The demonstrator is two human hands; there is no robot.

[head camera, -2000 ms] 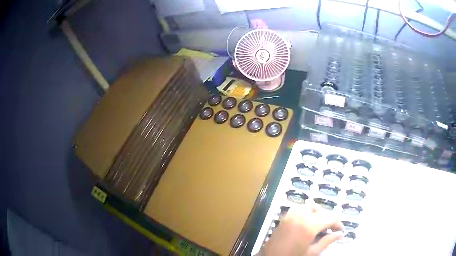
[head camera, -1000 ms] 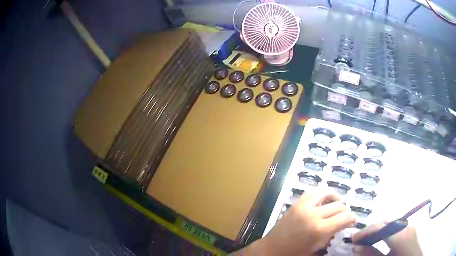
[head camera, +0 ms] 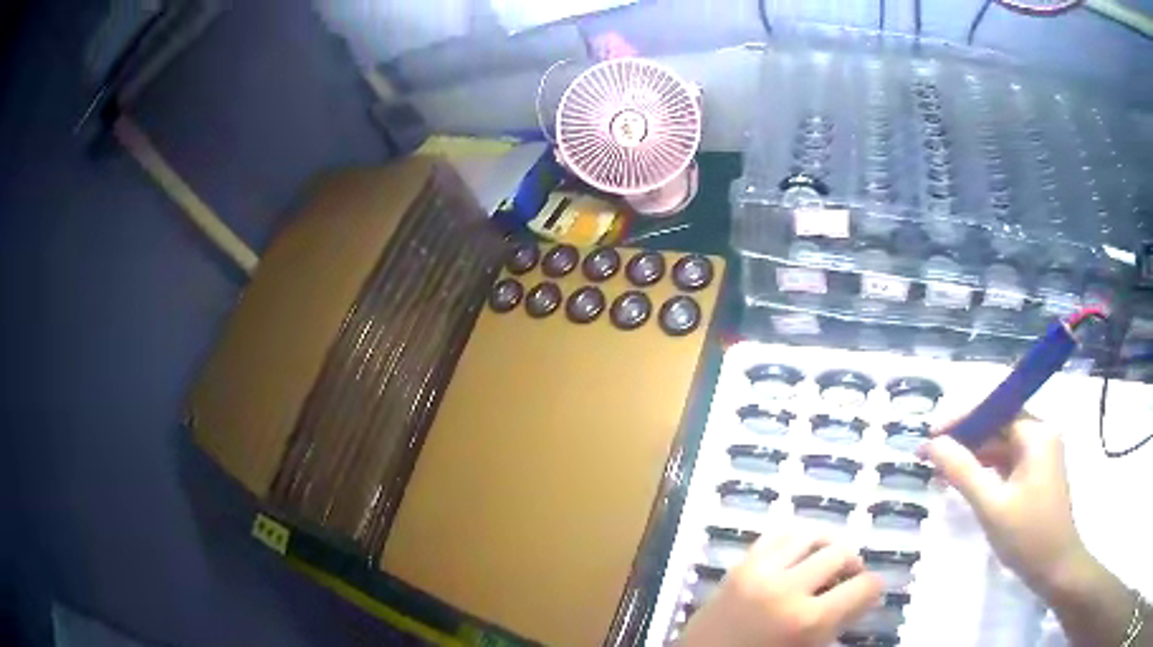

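My right hand (head camera: 1030, 499) holds a dark-blue wired hand tool (head camera: 1015, 386) like a pen, its wired end up and its lower end near the right column of components. My left hand (head camera: 784, 592) rests over the lower part of the white parts tray (head camera: 695, 556), fingers curled; whether it grips a component is hidden. Round black-rimmed components (head camera: 831, 468) sit in rows in the tray. More components (head camera: 585, 305) lie in two rows at the top of a flat cardboard sheet (head camera: 544, 442).
A tall stack of cardboard layers (head camera: 367, 367) stands at left. A pink fan (head camera: 628, 126), a yellow-and-blue packet (head camera: 575, 219) and a thin rod (head camera: 660, 233) are behind the sheet. Clear plastic trays (head camera: 936, 190) are stacked at the back right.
The view has shifted. My right hand, out of view two seconds ago, came in low with the tool and is now higher at right, tool upright. My left hand stays over the lower tray.
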